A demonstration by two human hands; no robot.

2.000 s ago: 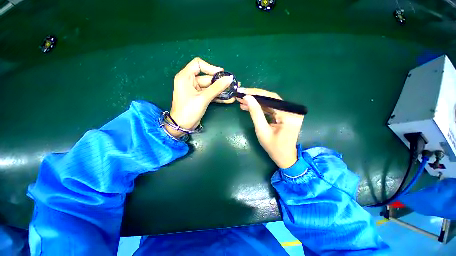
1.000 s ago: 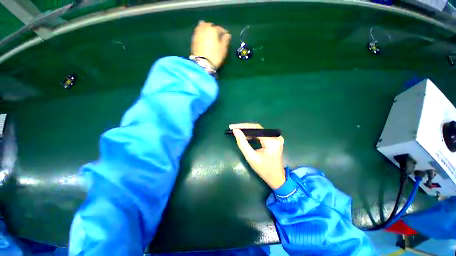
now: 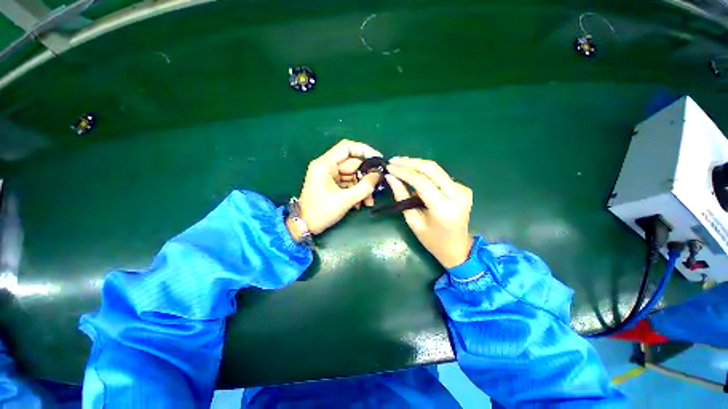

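A small dark round part [image 3: 372, 168] is held just above the glossy green surface [image 3: 335, 319], near the middle of the view. My left hand [image 3: 334, 188] grips it from the left with thumb and fingers. My right hand [image 3: 437, 204] touches its right edge with the fingertips. A slim black tool [image 3: 397, 207] lies across my right hand, tucked under the fingers, its narrow end pointing left. The fingers hide much of the part.
Similar round parts sit on the far strip, at far left [image 3: 84, 123], upper middle [image 3: 302, 78] and upper right [image 3: 585, 46]. Thin pale strands lie there. A white box [image 3: 666, 172] with black and blue cables stands right. A blue sleeve [image 3: 694, 318] shows at the right edge.
My left hand has come back from the far strip and now holds a round part against my right fingertips. The black tool has turned in my right hand. Parts on the strip appear further left.
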